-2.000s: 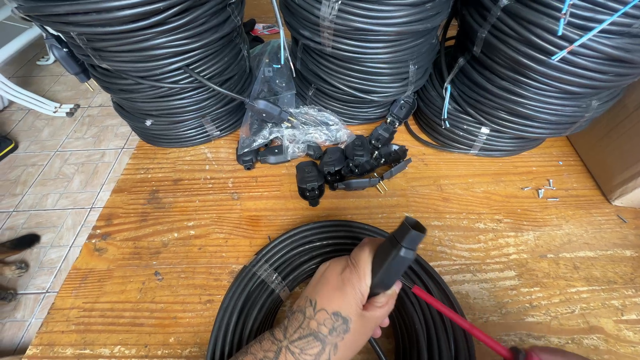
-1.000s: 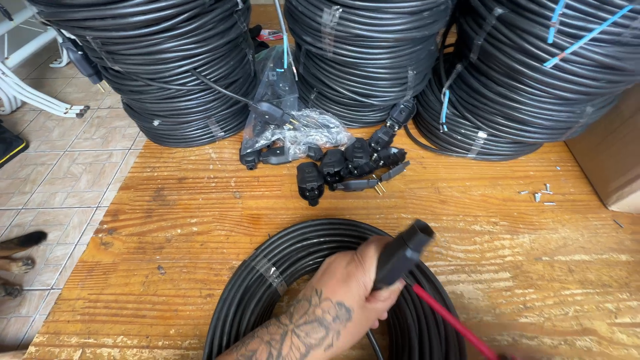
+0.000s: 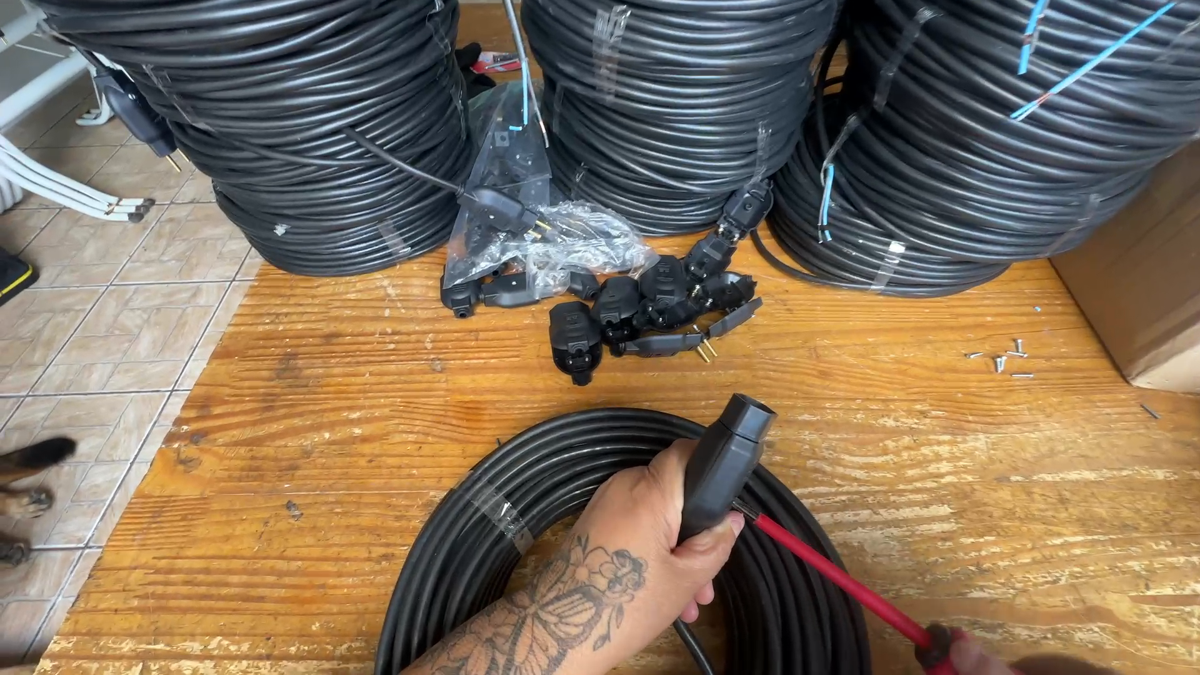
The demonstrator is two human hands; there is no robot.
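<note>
My left hand [image 3: 670, 525] grips a black plastic cable connector [image 3: 722, 464], its open round end tilted up and to the right. Beneath the hand lies a coil of black cable [image 3: 506, 487] bound with clear tape. At the lower right edge, my right hand [image 3: 980, 653] is partly in view, closed on the handle of a red-shafted screwdriver [image 3: 839, 577]. The screwdriver's tip meets the side of the connector near my left fingers; the exact contact is hidden. Several black plug parts [image 3: 574, 337] lie on the wooden table beyond the coil, some with brass pins.
Tall coils of black cable [image 3: 328, 141] line the back, some with bare blue wire ends. A clear plastic bag [image 3: 591, 234] lies before them. Small screws [image 3: 1000, 363] are scattered at right, near a cardboard box [image 3: 1139, 272]. An animal's paws [image 3: 28, 502] show on the tiled floor.
The view has shifted slightly. Both hands keep their hold, and the screwdriver stays against the connector; more of the right hand shows than one second ago.
</note>
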